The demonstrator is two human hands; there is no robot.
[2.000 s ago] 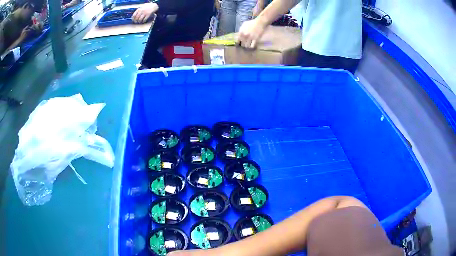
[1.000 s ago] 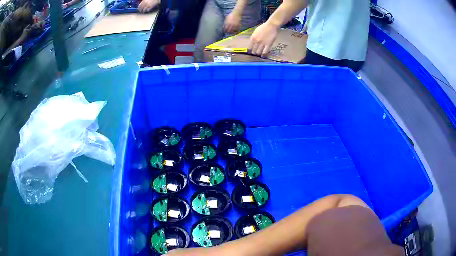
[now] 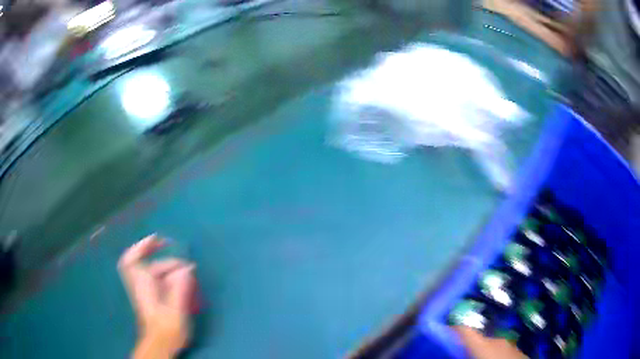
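Several black round housings (image 3: 537, 277) with green boards and pale blocks stand in rows in the blue bin (image 3: 460, 277) at the right, blurred. My left hand (image 3: 161, 277) is bare over the bench at the lower left. Its fingers are loosely curled and a little apart, with no held thing visible. My right hand or forearm (image 3: 491, 345) shows only as a strip of skin at the bottom edge, by the bin's near corner. Its fingers cannot be made out.
The worn blue-green bench (image 3: 295, 245) borders a darker green belt (image 3: 231, 98) across the upper left. A crumpled white plastic bag (image 3: 435, 95) lies on the bench beside the bin. A blurred dark thing (image 3: 179, 118) lies on the belt. Another person's arm (image 3: 530, 24) shows at top right.
The view has swung left, so the bag and bin now lie farther right. My left hand has come into view. Less of my right arm shows, and the picture is blurred.
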